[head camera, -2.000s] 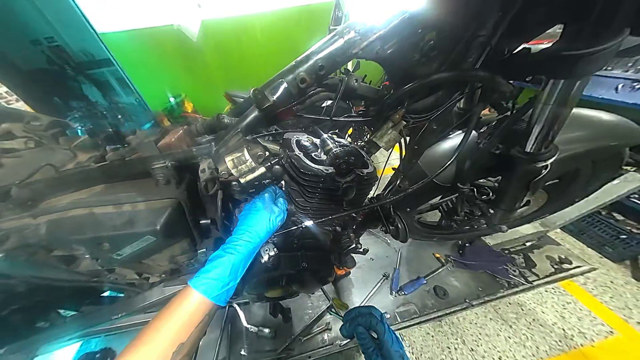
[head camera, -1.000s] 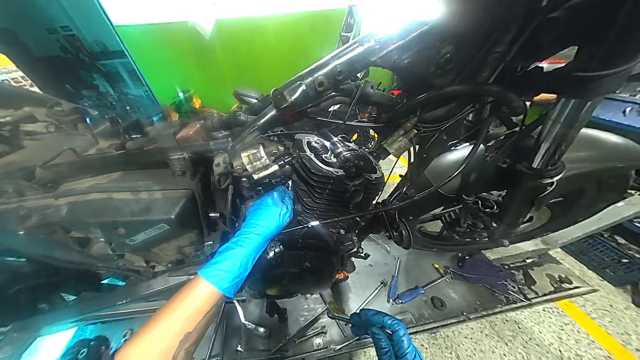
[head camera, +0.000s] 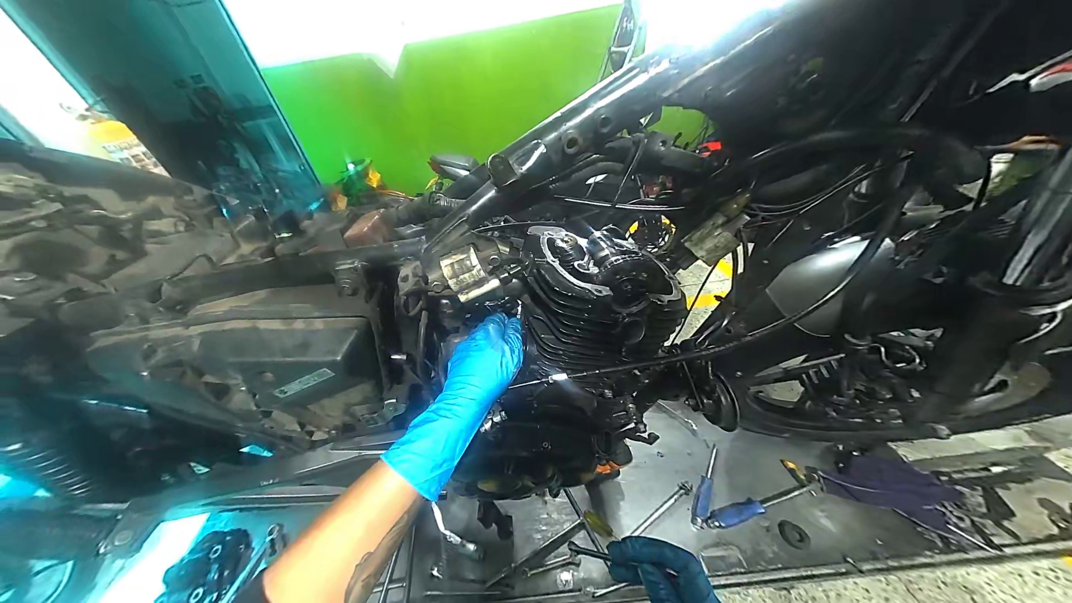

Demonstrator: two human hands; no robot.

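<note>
My left hand, in a bright blue glove, reaches to the rear side of the finned motorcycle engine cylinder, just below a pale metal part. Its fingertips are drawn together by a small shiny piece; whether they grip it is unclear. Above the fins, the cylinder head lies uncovered, with its inner metal parts showing. Low in the view, my right hand, in a darker-looking blue glove, holds a thin dark metal tool whose rounded end points left.
Blue-handled screwdrivers, a long metal wrench, a black ring and a purple cloth lie on the metal platform below the engine. A thin cable crosses before the cylinder. The frame tube slopes above it.
My left hand stays at the same place behind the cylinder. In my right hand, a dark tool now shows pointing left; two seconds ago that hand looked more closed.
</note>
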